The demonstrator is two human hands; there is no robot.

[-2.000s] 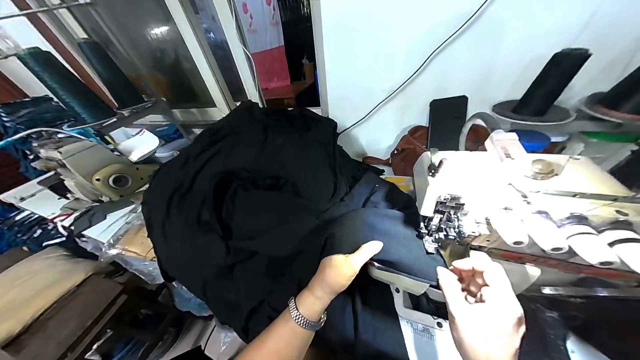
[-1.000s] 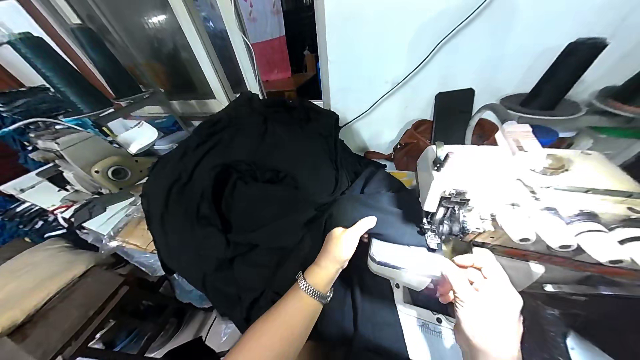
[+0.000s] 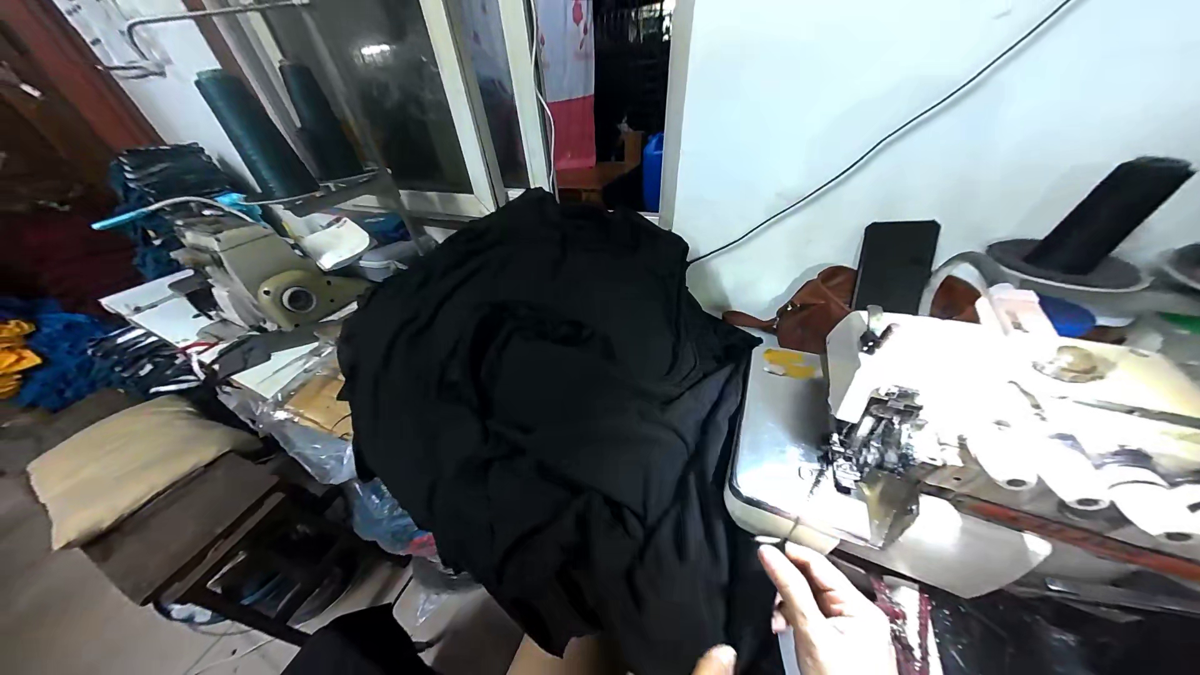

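A large heap of black fabric (image 3: pixel 562 403) hangs beside the white bed plate (image 3: pixel 783 431) of an overlock sewing machine (image 3: pixel 984 375). My right hand (image 3: pixel 825 609) is at the plate's front edge, thumb and forefinger together near a thin dark thread that runs up toward the presser foot (image 3: pixel 848 469). Whether a small pale thing at the fingertips is held is unclear. Of my left hand (image 3: pixel 717 661) only a fingertip shows at the bottom edge, against the black fabric; the rest is out of frame.
A second sewing machine (image 3: pixel 272 281) stands at the left, with dark thread cones (image 3: pixel 253 131) behind it. A cushioned stool (image 3: pixel 141 459) is at lower left. Behind the overlock machine are a brown leather bag (image 3: pixel 816 305), a black phone (image 3: pixel 895 262) and a black thread cone (image 3: pixel 1111 211).
The black fabric has come off the machine's plate, which is now bare beside the presser foot. My left hand has moved down, mostly out of view. The view has swung left.
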